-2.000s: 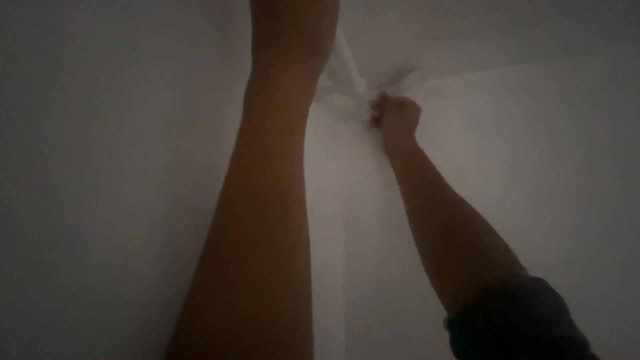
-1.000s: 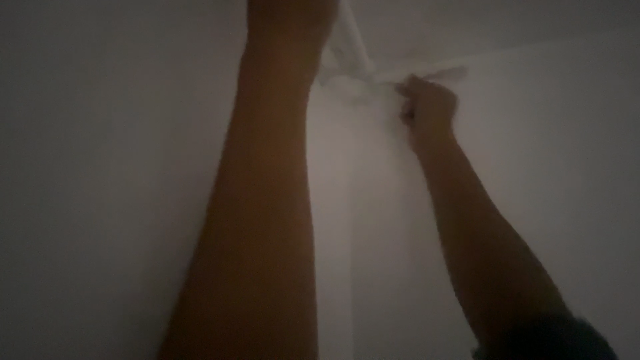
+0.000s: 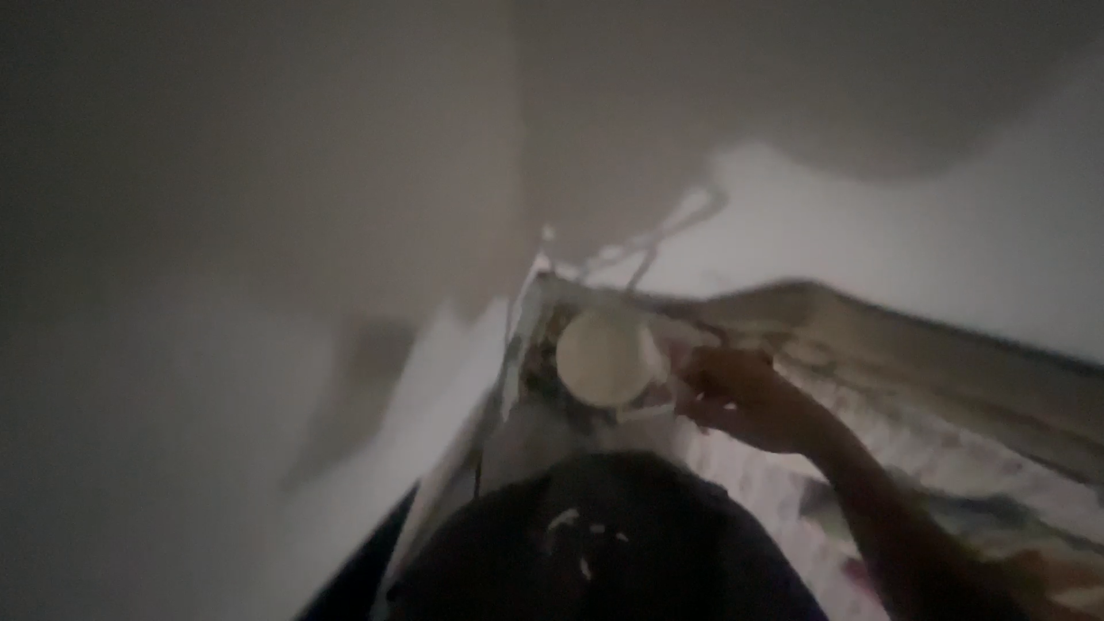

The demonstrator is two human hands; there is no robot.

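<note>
The view is dim and blurred. My right hand (image 3: 742, 397) is low on the right of centre with its fingers bent. Its fingertips are at the right side of a round, pale object (image 3: 604, 358), where something light-coloured shows; whether they grip it cannot be told. My left hand is out of the frame. Behind the round object, a thin looped cord or cable (image 3: 660, 237) shows against the wall.
My dark shirt (image 3: 595, 535) with a light print fills the bottom middle. A patterned cloth (image 3: 914, 431), perhaps bedding, spreads at the right beside a long brown board or edge (image 3: 862, 328). Pale walls (image 3: 345, 172) meet in a corner behind.
The view has swung from high on the wall down to my body. My left hand and forearm have left the frame. My right hand, raised before, is now low beside the round object.
</note>
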